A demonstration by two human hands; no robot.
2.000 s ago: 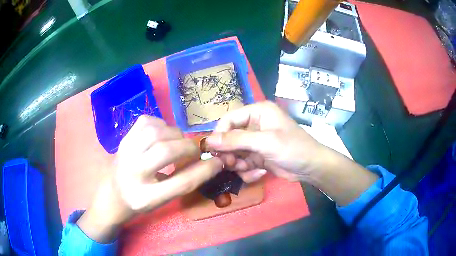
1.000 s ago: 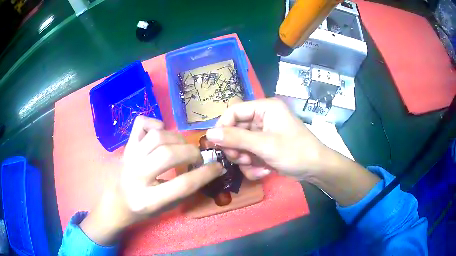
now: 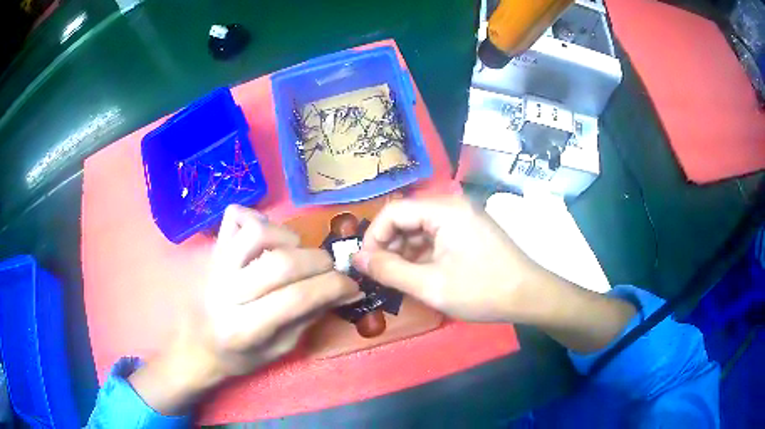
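A round black housing [image 3: 382,300] sits in the tan-orange jig [image 3: 403,327] between two brown knobs. A white terminal block [image 3: 345,253] shows on it between my hands. My left hand [image 3: 268,289] is over the jig's left side, its fingertips at the housing; it is blurred, and whether it grips anything is hidden. My right hand [image 3: 449,260] has its thumb and forefinger beside the white block; any small part between them is too small to tell.
A dark blue bin [image 3: 159,180] and a lighter blue bin [image 3: 288,159] stand behind the jig on the red-pink mat [image 3: 117,276]. The metal tray [image 3: 579,172], yellow-orange driver [image 3: 524,29] and white paper [image 3: 554,239] are right. Another housing [image 3: 228,42] lies behind; a blue side bin [image 3: 33,335] left.
My right fingertips have come down and nearer to the white block, which shows more clearly. The far housing has moved left. The whole view has shifted slightly.
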